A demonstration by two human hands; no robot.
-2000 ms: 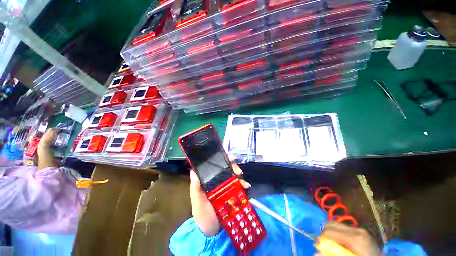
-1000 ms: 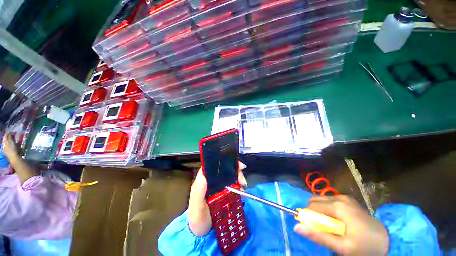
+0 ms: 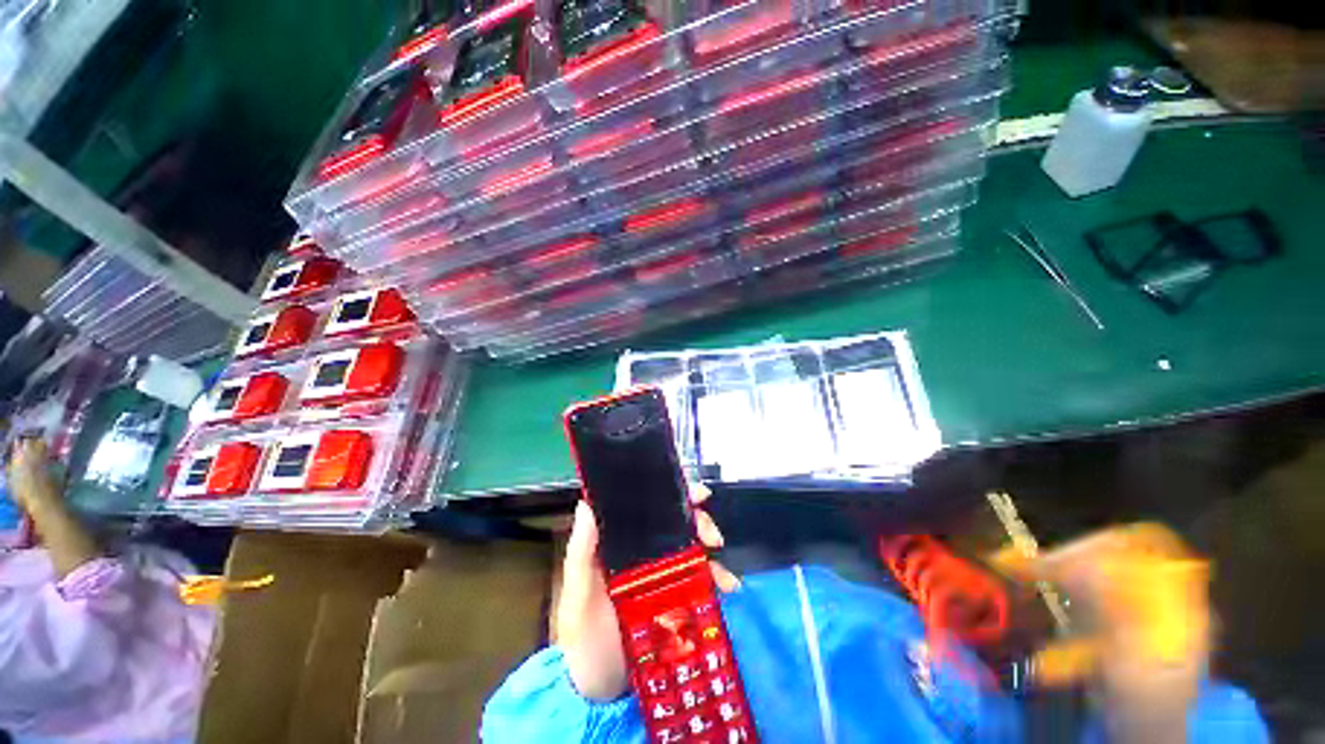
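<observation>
My left hand [image 3: 587, 618] holds the open red flip phone [image 3: 673, 593] from behind, its dark screen half up and its red keypad half down; the keypad's lower end is cut off by the bottom edge. My right hand [image 3: 1126, 625] is blurred at the lower right, around the yellow-orange handle of the air blow gun [image 3: 1174, 599]. The nozzle cannot be made out. The red-orange coiled hose [image 3: 947, 584] hangs beside it. The lens tray [image 3: 924, 422], with dark-framed windows, lies at the bench edge just behind the phone.
A tall stack of clear phone trays [image 3: 610, 218] stands behind. A blister tray [image 3: 381, 494] of closed red phones is at the left. Tweezers [image 3: 1058, 276], a white bottle [image 3: 1094, 141] and black frames [image 3: 1180, 256] are at the right. Another person's pink sleeve [image 3: 109, 640] and cardboard boxes [image 3: 298, 625] show below.
My right hand has moved right with the blow gun, away from the phone; the nozzle was at the phone's hinge one second ago. The phone is tilted a little differently in my left hand.
</observation>
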